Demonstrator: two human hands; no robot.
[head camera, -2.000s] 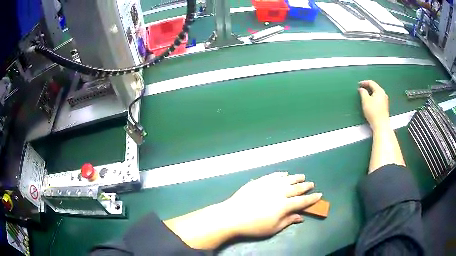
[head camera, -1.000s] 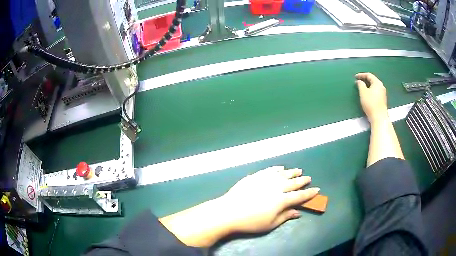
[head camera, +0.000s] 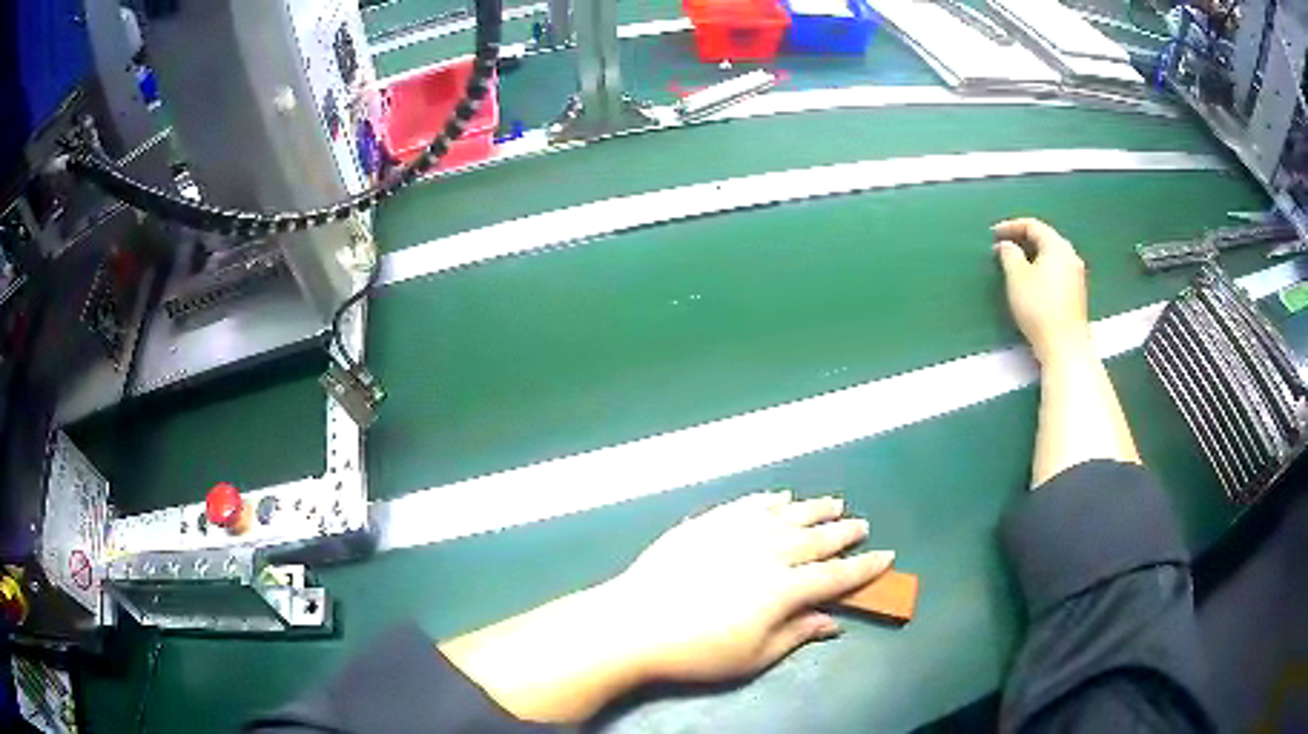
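Observation:
My left hand lies palm down at the lower middle, over an orange-brown block. One end of the block shows past my fingers; the rest is hidden under the hand. My right hand is at the right over the green belt, fingers curled, with nothing visible in it. A stack of slides stands at the right edge, to the right of my right forearm. A slide rail lies behind the stack, right of my right hand.
A machine frame with a red push button is at the left. A corrugated hose hangs at the upper left. White strips cross the green surface. Red and blue bins and long white panels are at the far side.
The whole view has shifted slightly, so most things appear further left. Both hands keep nearly the same pose, the left still over the block.

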